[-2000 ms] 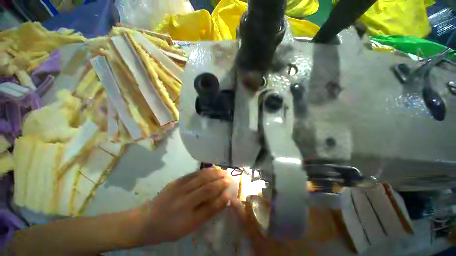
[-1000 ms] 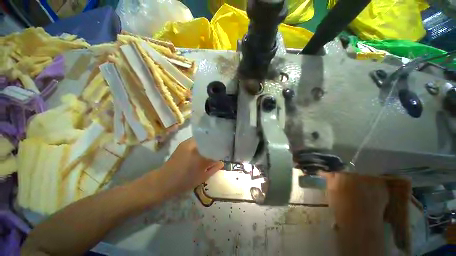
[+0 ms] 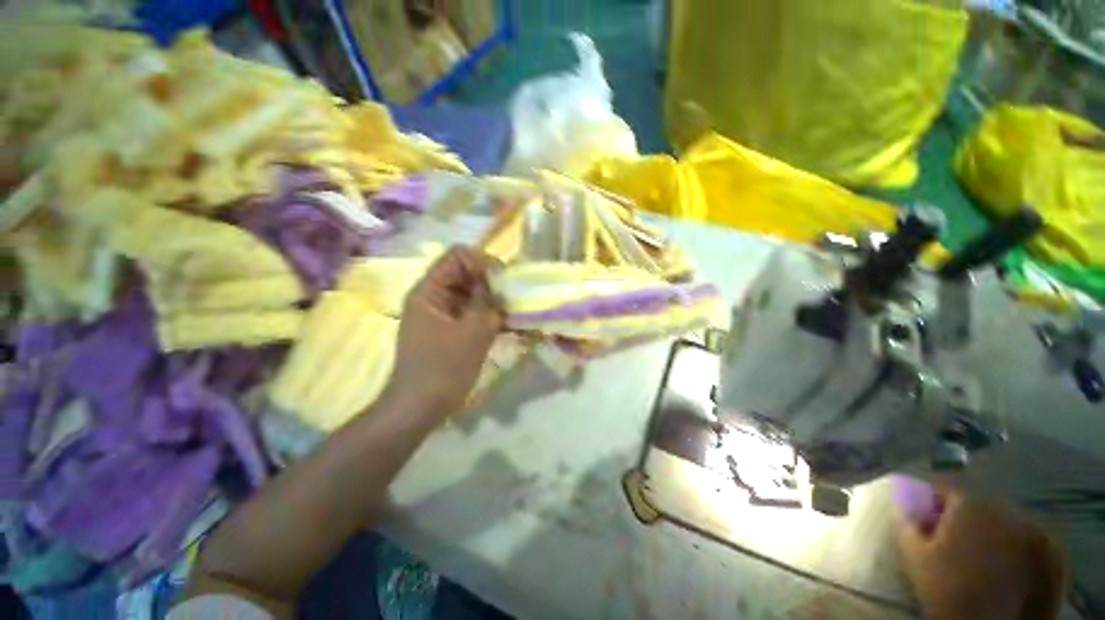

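Note:
My left hand (image 3: 451, 317) is closed on one end of a fluffy yellow, white and purple strip bundle (image 3: 612, 305), raised over the table left of the machine. My right hand (image 3: 984, 560) is blurred at the lower right, beside the machine bed. A small purple piece (image 3: 919, 501) shows against its fingers; whether they grip it is unclear. The sewing machine head (image 3: 806, 351) hangs over the brightly lit needle plate (image 3: 769, 466), where no fabric shows.
Pale yellow pieces (image 3: 339, 351) lie in rows behind my left forearm. Purple pieces (image 3: 133, 424) and a yellow heap (image 3: 194, 109) fill the left. The fanned pile (image 3: 570, 224) lies behind the held bundle. A clear bag (image 3: 570, 115) and yellow bags (image 3: 812, 85) stand behind the table.
The view has swung left. My left hand has left the needle area and now holds the striped bundle. My right hand is still right of the needle; the brown piece there no longer shows.

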